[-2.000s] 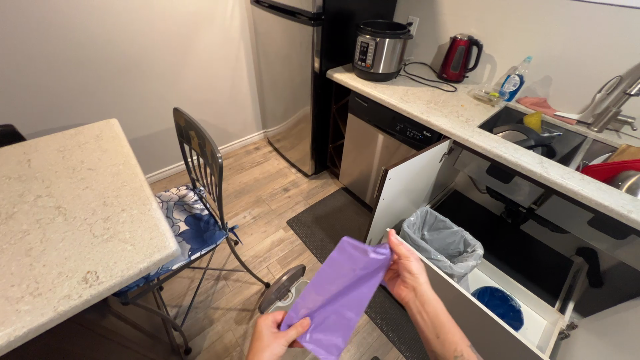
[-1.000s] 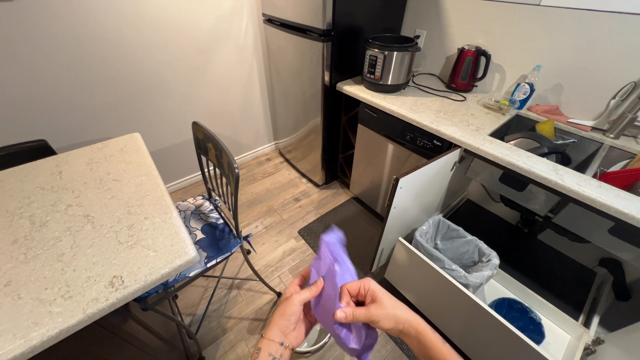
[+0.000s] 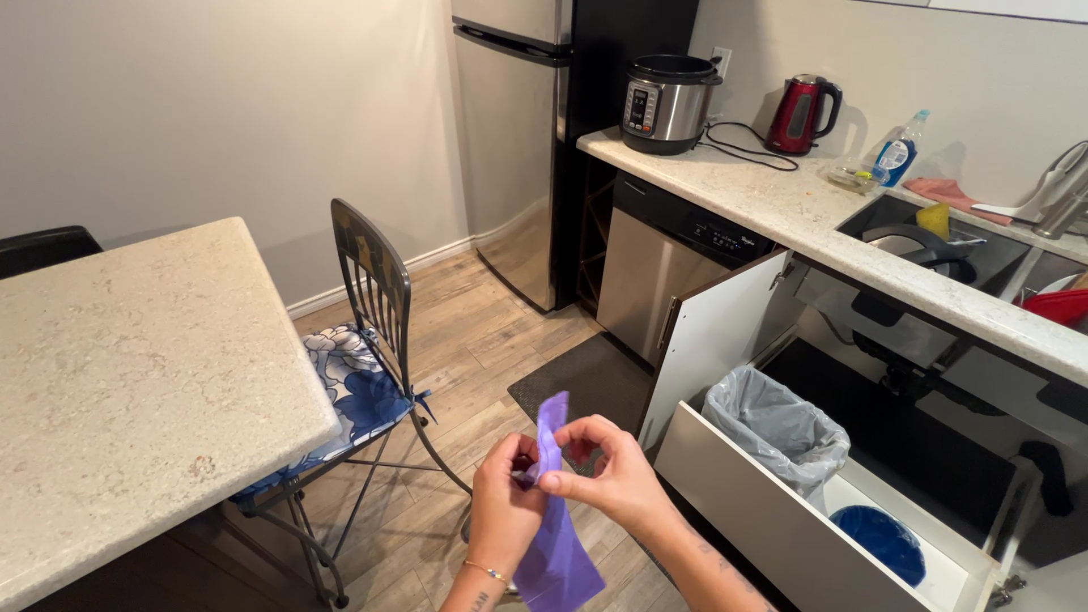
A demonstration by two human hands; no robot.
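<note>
A folded purple plastic bag (image 3: 557, 544) hangs between my two hands, its upper end bunched and standing up above the fingers. My left hand (image 3: 508, 489) grips the bunched part from the left, with its fingers curled in. On the other side, the thumb and fingers of my right hand (image 3: 608, 472) pinch the bag's edge. To the right of the hands, a bin lined with a grey bag (image 3: 778, 429) stands in a pulled-out white drawer (image 3: 765, 518). A blue round object (image 3: 880, 540) lies in the same drawer.
An open cabinet door (image 3: 722, 340) stands beside the drawer. On the left are a stone-topped table (image 3: 153, 382) and a metal chair (image 3: 374, 297) with a floral cushion. The counter (image 3: 765, 200) holds a multicooker (image 3: 667, 106), a red kettle (image 3: 799, 115) and a dish soap bottle (image 3: 901, 153).
The purple bag was held out flat two seconds ago; now it is bunched at the top and hangs narrow. Both hands have come close together around it.
</note>
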